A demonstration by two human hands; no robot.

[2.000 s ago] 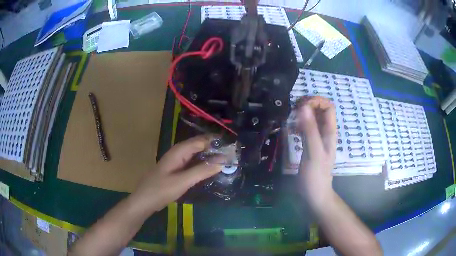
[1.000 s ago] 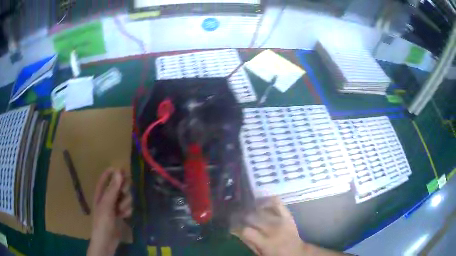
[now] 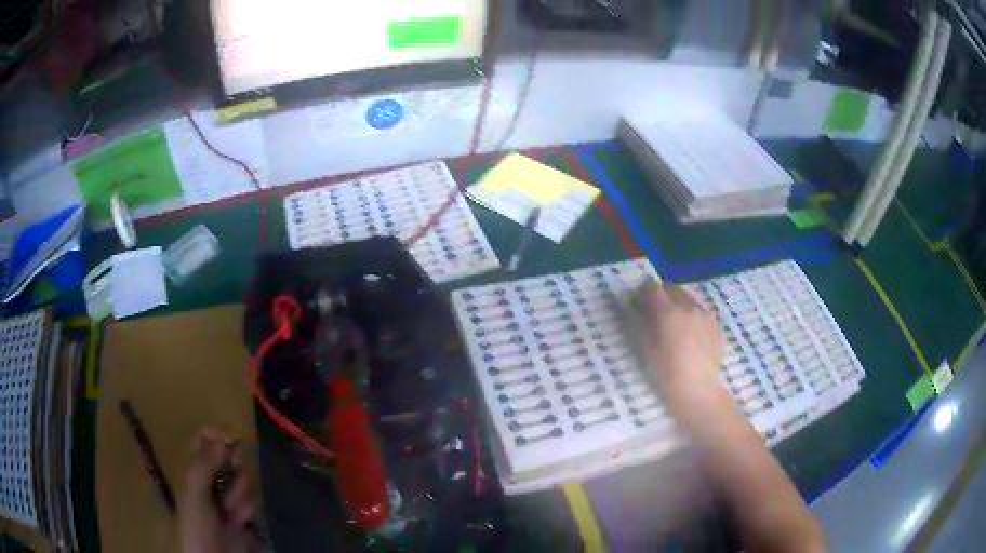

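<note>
The black test fixture (image 3: 416, 378) stands in front of me, with its red toggle clamp handle (image 3: 357, 454) lying toward me and a red looped lead on top. The parts tray (image 3: 551, 356), a white sheet with rows of dumbbell-shaped parts, lies right of the fixture. My right hand (image 3: 683, 344) is over the right part of this tray; its fingertips are blurred, so I cannot tell whether they hold a part. My left hand (image 3: 220, 486) is low over the brown board (image 3: 178, 356), blurred, fingers curled; its contents are unclear. A dark strip (image 3: 147, 454) lies beside it.
The monitor (image 3: 346, 43) shows a green block. Another tray (image 3: 373, 211) lies behind the fixture and one (image 3: 795, 335) at the right. A tray stack (image 3: 708, 173) is at the back right, another (image 3: 22, 421) at the left. A pen (image 3: 525, 240) lies by yellow and white papers (image 3: 541, 192).
The clamp handle has come down toward me. My left hand has left the fixture for the brown board. My right hand has moved onto the parts tray. The view has tilted up to the monitor.
</note>
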